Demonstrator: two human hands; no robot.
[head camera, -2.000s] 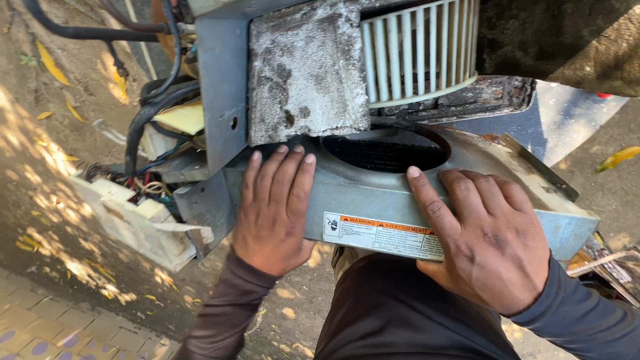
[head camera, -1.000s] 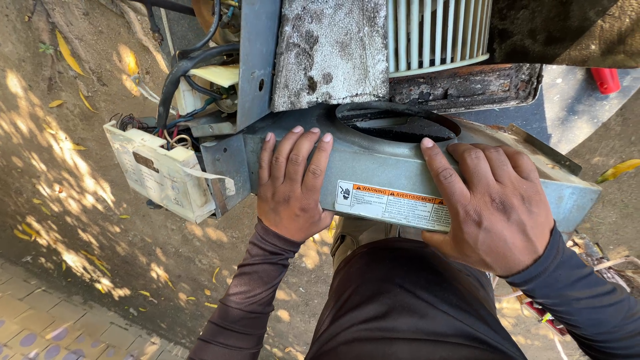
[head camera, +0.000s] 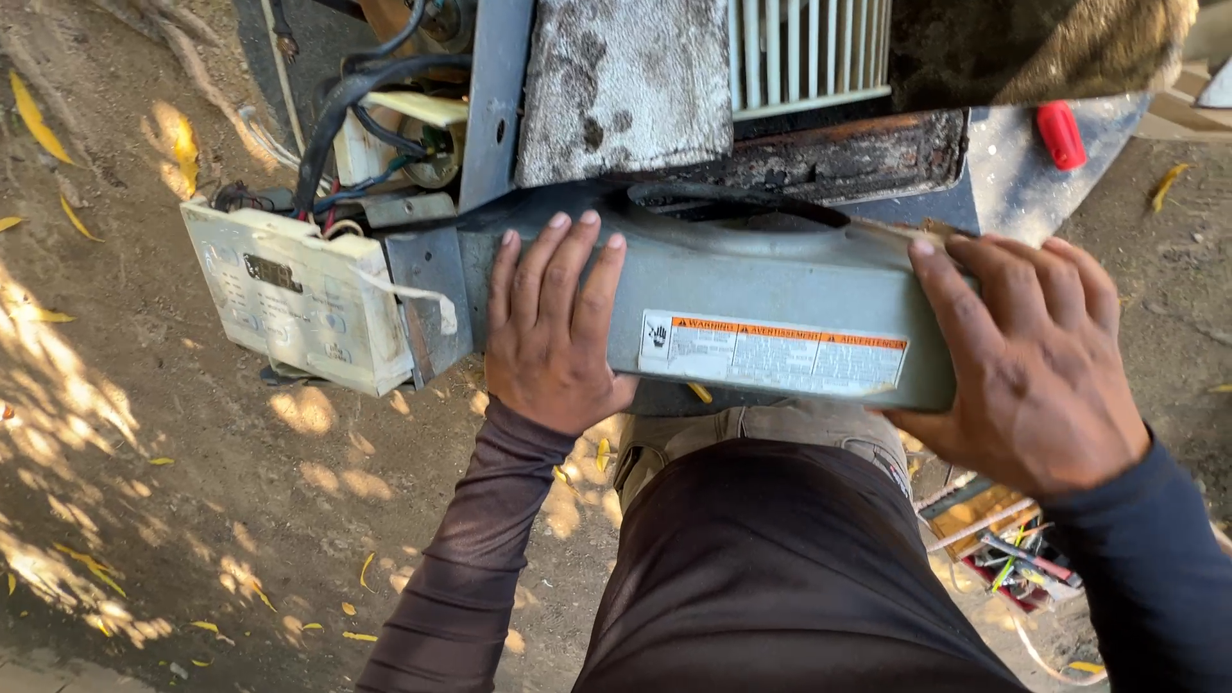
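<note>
A grey sheet-metal housing of an air conditioner with a round opening on top and a warning label on its near side lies across the view. My left hand rests on its left part, fingers over the upper edge, thumb below. My right hand grips its right end, thumb underneath. Left of the housing is a white control panel, with cables behind it. Beyond stand a worn foam-like insulation piece and a white blower wheel, partly out of view.
A red plastic object lies on the grey surface at the upper right. A box of tools sits on the ground at the lower right. Dirt ground with yellow leaves and tree roots spreads on the left.
The housing has tilted so that its labelled side faces up more and its round opening looks narrower. Both hands have stayed on it. The control panel's front has turned into view.
</note>
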